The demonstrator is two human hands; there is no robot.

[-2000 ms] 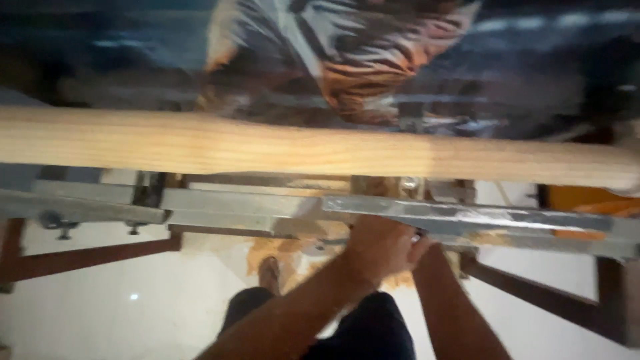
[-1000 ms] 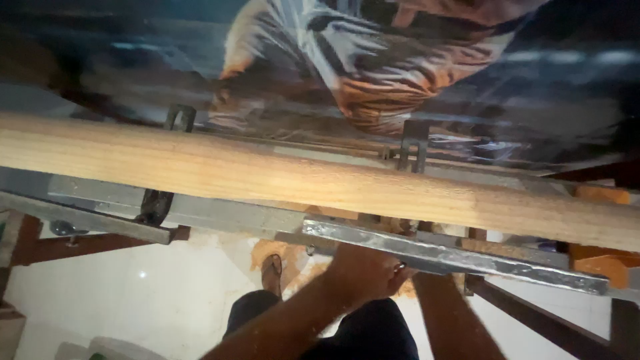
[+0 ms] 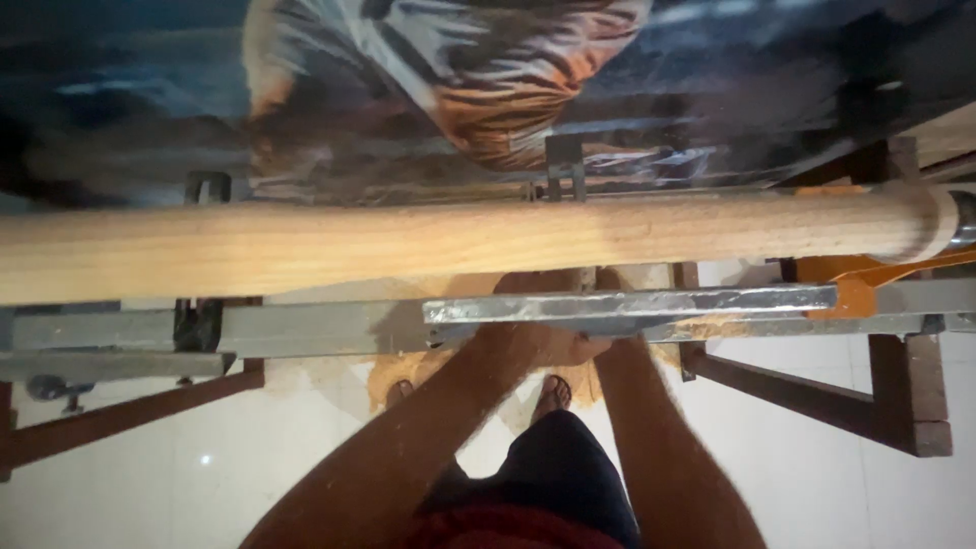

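A long pale wooden spindle lies across the view, its rounded right end at a dark metal lathe part. Just on my side of it, a flat metal tool rest runs roughly parallel, with a gap between them. My left hand is at the underside of the rest, its fingers partly hidden. My right hand is largely covered by the rest; only a shadowed part shows beyond its far edge, near a metal post. What either hand grips, if anything, cannot be seen.
Grey metal lathe rails run below the spindle, on brown stand legs. An orange part is at the right. Wood dust lies on the tiled floor around my feet. A glossy printed sheet covers the far side.
The view has rotated, so spindle and tool rest look more level. Both hands remain around the underside of the rest. A second foot now shows between my arms.
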